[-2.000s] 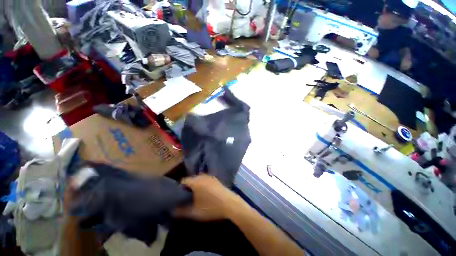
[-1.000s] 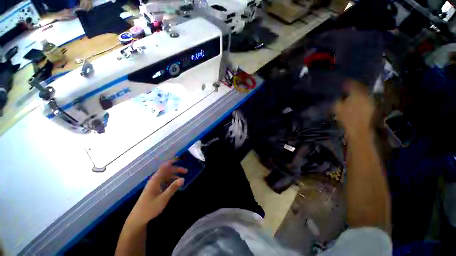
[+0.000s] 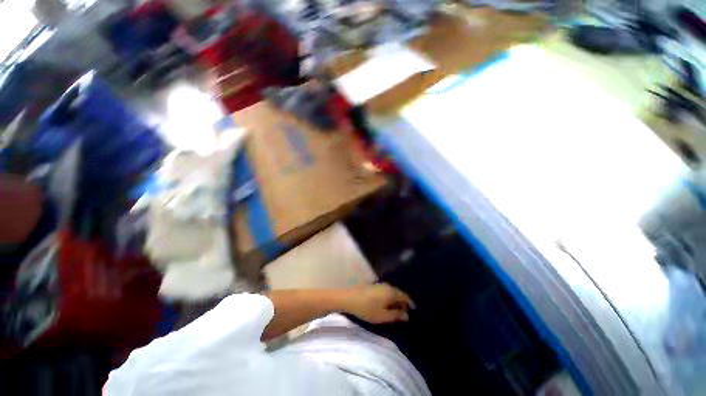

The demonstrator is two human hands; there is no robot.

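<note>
The frame is blurred. My left hand (image 3: pixel 379 303) is low in the middle, over the dark area at my lap, left of the sewing table. Its fingers are loosely bent with a small gap between them, and no held thing shows. My right hand is out of the picture. The white sewing table (image 3: pixel 534 131) with its blue-lined front edge runs from upper middle to lower right. Only a blurred bit of the sewing machine (image 3: pixel 670 224) shows at the right edge. No garment piece shows in my hand.
A cardboard box (image 3: pixel 310 174) with blue tape stands left of the table. Pale cloth (image 3: pixel 193 220) hangs beside it. A white paper (image 3: pixel 385 72) lies on the brown side table (image 3: pixel 472 35). Red baskets (image 3: pixel 251 58) and blue bags (image 3: pixel 93 124) are further left.
The view has swung from the machine and dark heap on the right to the box side on the left. My right hand has left the picture. The dark garment handled earlier is no longer in hand.
</note>
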